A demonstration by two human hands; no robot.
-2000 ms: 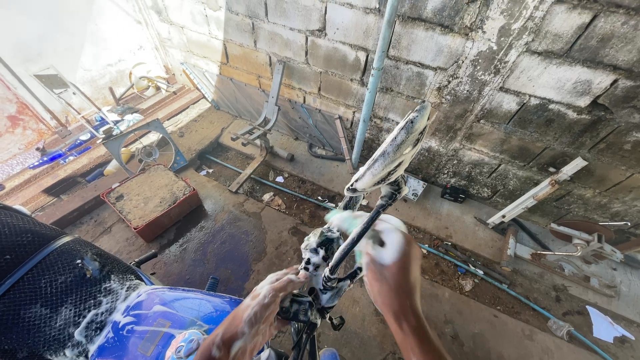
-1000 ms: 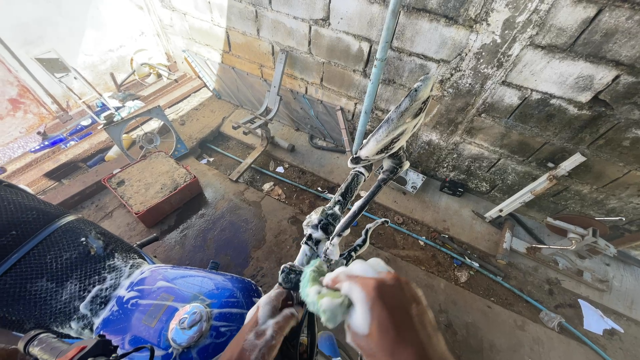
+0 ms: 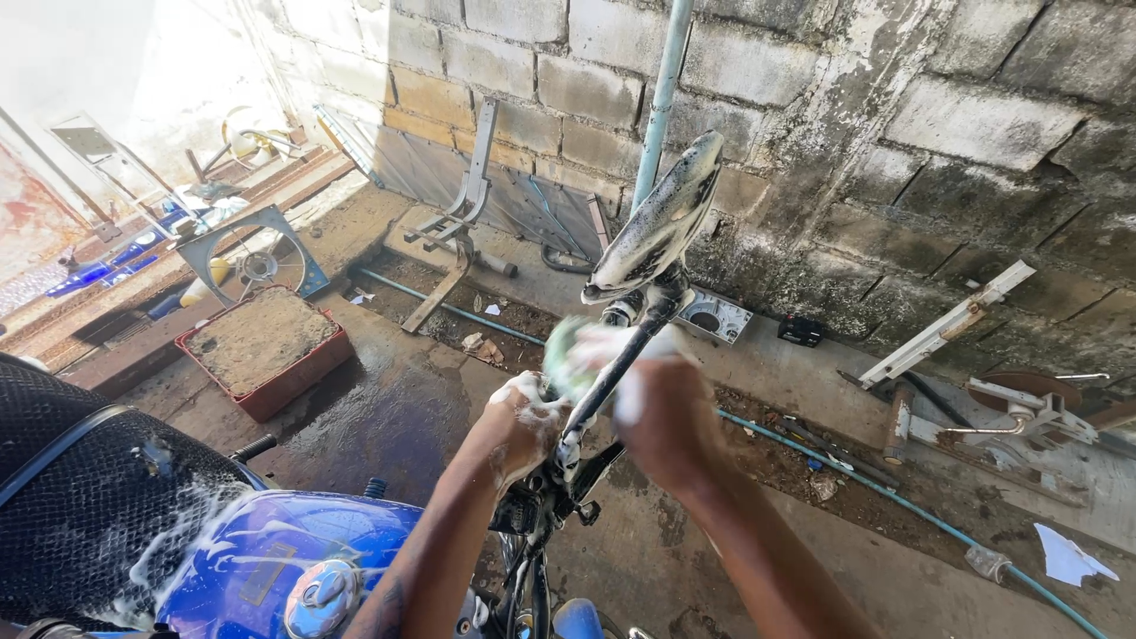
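Note:
A soapy motorcycle side mirror [image 3: 661, 217] rises on its black stem [image 3: 612, 373] from the handlebar of a motorcycle. My right hand [image 3: 661, 382], blurred and covered with suds, is beside the stem with a pale green sponge or cloth [image 3: 572, 355]. My left hand [image 3: 524, 422], also foamy, is closed around part of the handlebar assembly left of the stem; its fingertips are partly hidden. At the lower left is the blue fuel tank [image 3: 257, 550] with a chrome cap [image 3: 322, 596] and streaks of foam. The black textured seat [image 3: 98, 497] adjoins it.
A concrete block wall [image 3: 843, 177] with a light blue pipe [image 3: 661, 106] stands behind the mirror. On the ground are a red tray of dried cement [image 3: 266, 351], a square fan frame [image 3: 253, 257], a metal bracket [image 3: 470, 186], a thin blue pipe [image 3: 852, 475] and metal stands [image 3: 1021, 413].
The right hand and green sponge have moved up from the lower handlebar parts to beside the mirror stem. The left hand has moved up too. The mirror stays soapy.

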